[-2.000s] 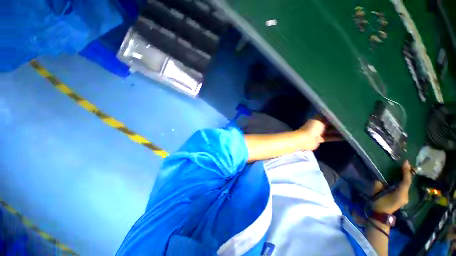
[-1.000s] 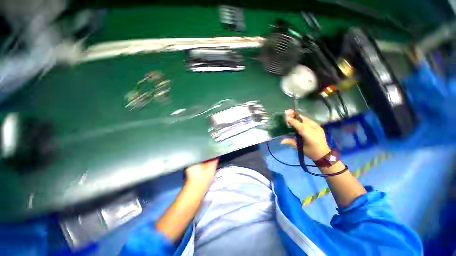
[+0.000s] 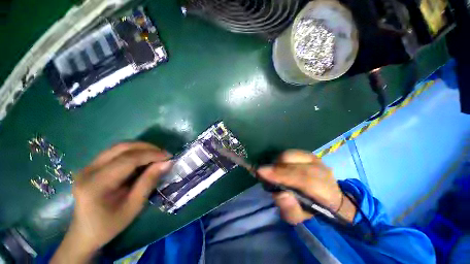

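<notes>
The phone board assembly [image 3: 193, 170] lies tilted on the green bench near its front edge, its circuitry end at the upper right. My right hand [image 3: 306, 185] grips the soldering iron [image 3: 288, 192] like a pen. The iron's thin tip points left, over or on the circuitry end; contact cannot be told. My left hand [image 3: 113, 188] is at the assembly's left end, thumb and forefinger close together over its upper edge. Whether they pinch a small part or the edge is hidden. Small wired components [image 3: 49, 165] lie in a loose pile left of my left hand.
A second phone assembly [image 3: 111, 56] lies at the upper left by the worn white rail [image 3: 56, 38]. The tub of silvery granules [image 3: 285, 56] stands at the upper right, beside the round fan guard [image 3: 242, 15] and black equipment [image 3: 381, 46]. A dark object [image 3: 18, 247] sits lower left.
The view has swung and come closer to the bench. My left hand has come from the bench's front edge onto the assembly. The iron has moved from the tub to the assembly.
</notes>
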